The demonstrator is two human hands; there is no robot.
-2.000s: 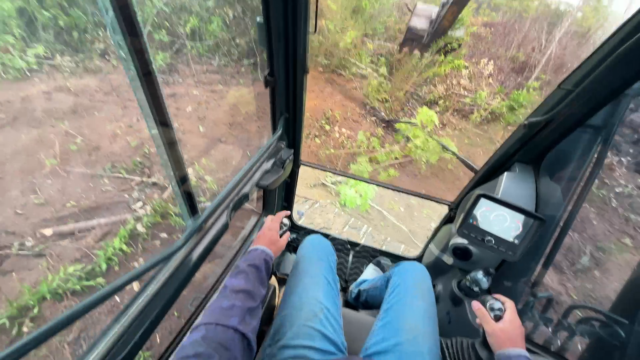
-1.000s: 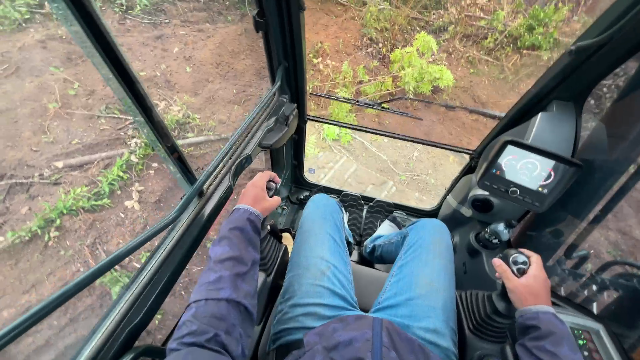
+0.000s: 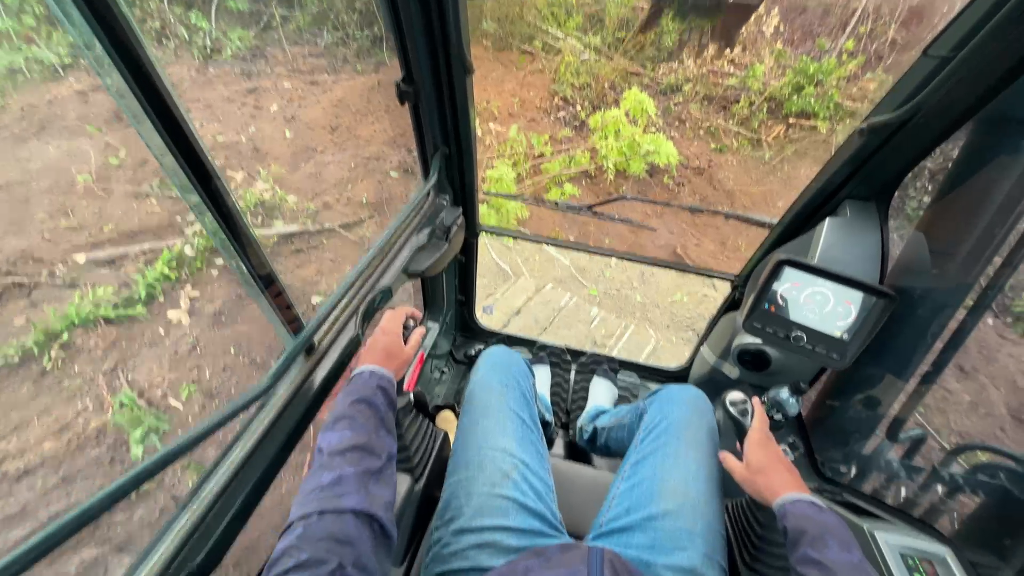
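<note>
I sit in the cab of an excavator-type machine. At the left console, my left hand (image 3: pixel 390 342) is wrapped over the top of a joystick (image 3: pixel 410 326), mostly hidden by the fingers. My right hand (image 3: pixel 766 460) holds the right joystick (image 3: pixel 736 410) from its right side, its silver-trimmed head showing between thumb and fingers. Rubber bellows surround the bases of both levers. A monitor (image 3: pixel 816 302) with gauges is lit ahead of my right hand. My knees are between the two levers, with my feet by ribbed black pedals (image 3: pixel 572 384).
Beyond the windshield lie reddish soil (image 3: pixel 704 240), a leafy green branch (image 3: pixel 632 140) and brush; part of a dark attachment (image 3: pixel 704 20) shows at the top. A wiper (image 3: pixel 688 210) crosses the glass. The side window's rail (image 3: pixel 320 320) runs beside my left arm.
The right joystick and my right hand have shifted inward, toward my right knee. The dark attachment, out of view one second ago, shows at the top again. Both hands keep their levers.
</note>
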